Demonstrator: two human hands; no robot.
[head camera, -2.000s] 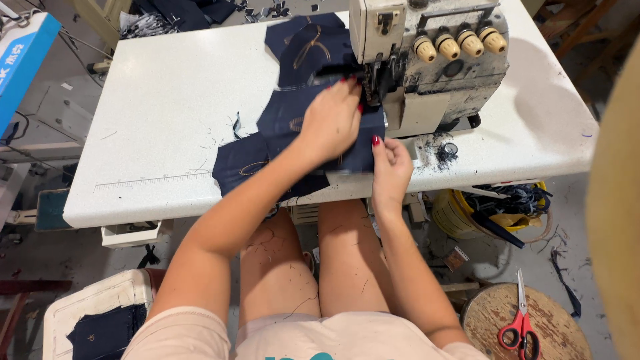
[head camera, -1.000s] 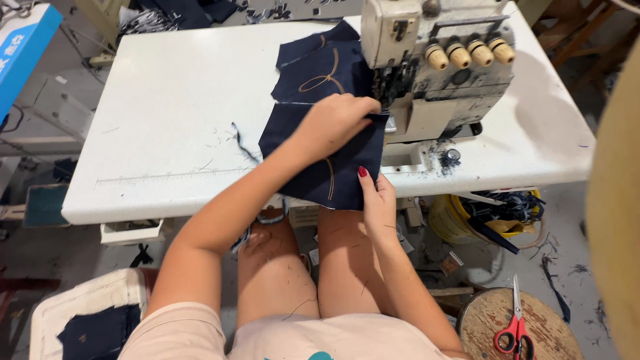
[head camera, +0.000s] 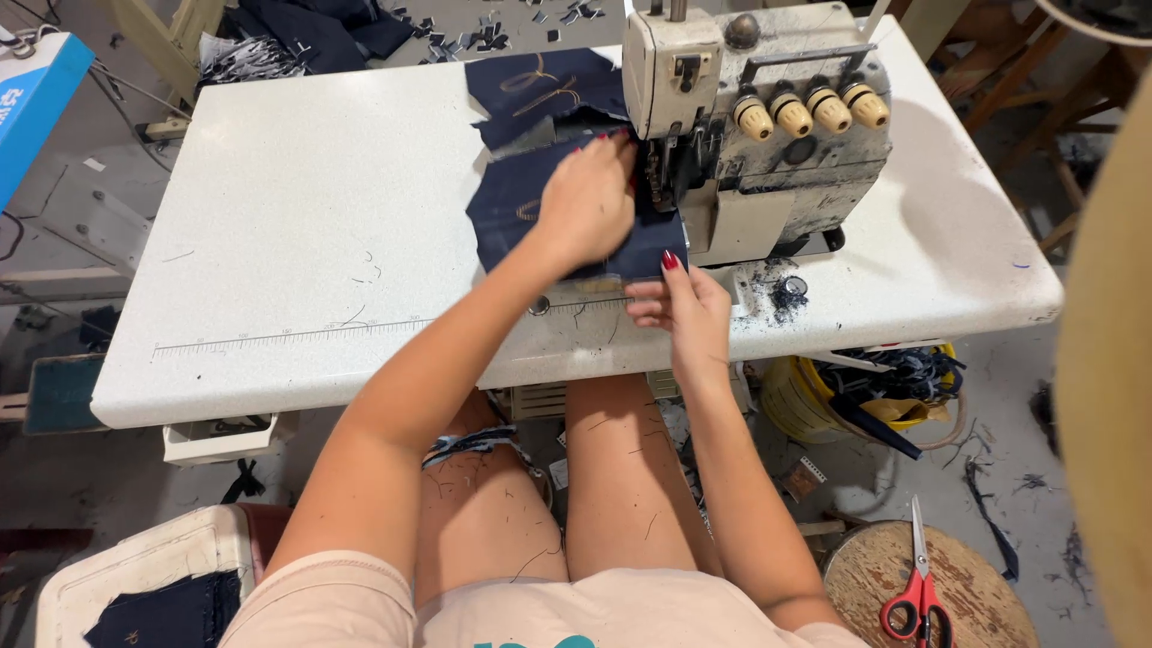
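Observation:
Dark navy fabric pieces with tan stitched loops lie on the white sewing table, left of and under the head of an overlock sewing machine. My left hand rests on the cloth with its fingertips close to the presser foot; they are partly blurred. At the near right corner of the cloth, my right hand pinches the edge between its thumb, on top, and fingers underneath. The far pieces lie folded or overlapping, with a gap showing a greyish underside.
Red-handled scissors lie on a round wooden stool. A yellow bucket of fabric scraps stands below the table's right side. Navy pieces sit on a white lid at lower left. Lint surrounds a small round knob.
The cloth has shifted away from the table's front edge, which it overhung a second ago. My left hand has moved up beside the presser foot. My right hand still holds the near corner.

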